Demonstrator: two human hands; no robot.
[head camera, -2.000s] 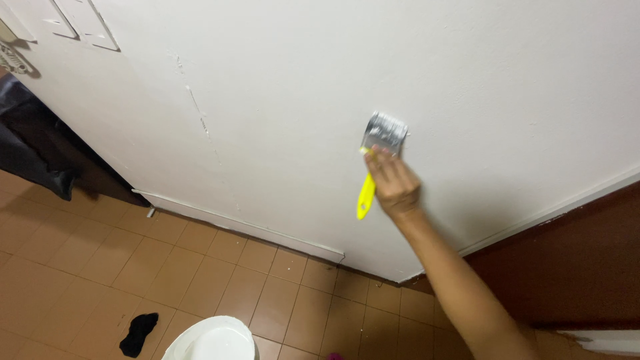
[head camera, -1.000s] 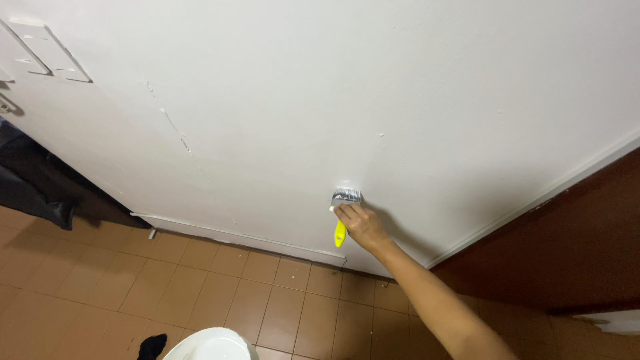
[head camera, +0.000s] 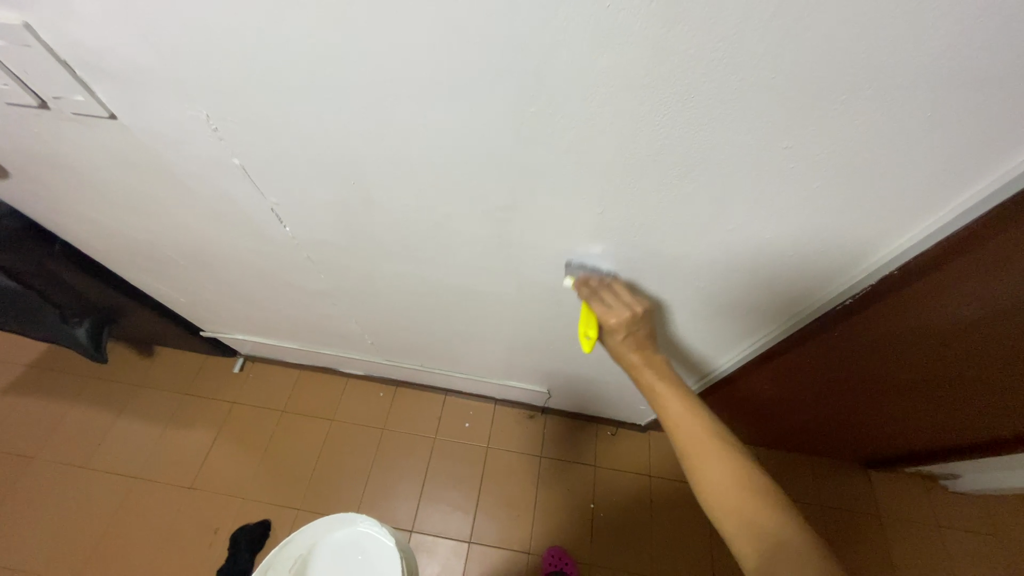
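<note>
My right hand (head camera: 624, 316) grips a paintbrush (head camera: 588, 324) with a yellow handle, which points down toward the floor. The brush's bristles, blurred, are against the white wall (head camera: 448, 200), low down and left of the brown door. Part of the bristle end is hidden by my fingers. At the bottom edge, a white bucket (head camera: 352, 544) with white contents is partly in view. My left hand is out of the frame.
A white skirting strip (head camera: 384, 364) runs along the wall's foot above brown floor tiles (head camera: 416, 472). At right is a dark brown door (head camera: 880, 344); at left, black fabric (head camera: 48, 312) and switch plates (head camera: 52, 72). A black sock-like thing (head camera: 246, 546) and a pink clog (head camera: 558, 562) are below.
The brush in my right hand was higher on the wall two seconds ago and has moved down. The pink clog shows more fully at the bottom edge.
</note>
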